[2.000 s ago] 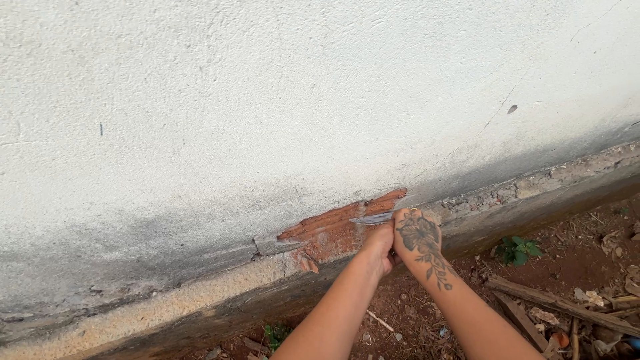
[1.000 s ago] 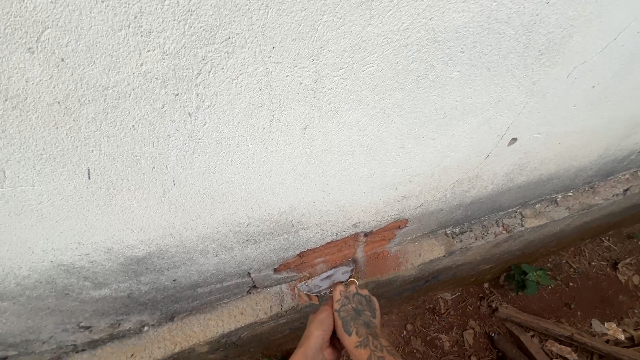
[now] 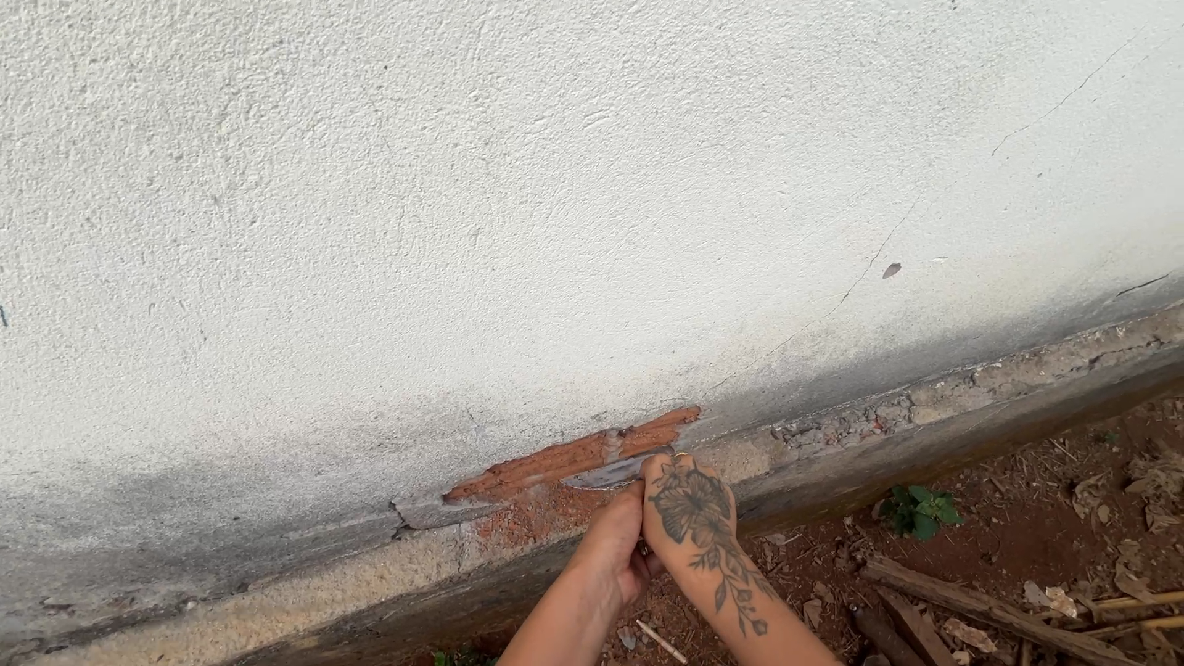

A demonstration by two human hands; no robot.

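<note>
Low on the white plastered wall [image 3: 518, 231], a patch of broken plaster bares reddish brick [image 3: 555, 458]. A grey metal blade [image 3: 606, 475], perhaps a trowel's, lies against the lower part of that patch, its tip pointing left. My right hand [image 3: 689, 504], tattooed on its back and wearing a ring, is closed at the blade's right end; the handle is hidden. My left hand [image 3: 615, 536] presses against the right one from the left, and its fingers are mostly out of sight. Red crumbs [image 3: 532, 518] lie on the ledge under the patch.
A rough concrete ledge [image 3: 342, 578] runs along the wall's foot, rising to the right in view. Beyond it, reddish soil bears a small green plant [image 3: 920, 511], wooden sticks [image 3: 985, 606] and dry leaves. A thin crack [image 3: 874, 264] crosses the plaster at right.
Both hands and the blade were at the left lower end of the brick patch one second ago; they are now farther right along it. The view has shifted slightly.
</note>
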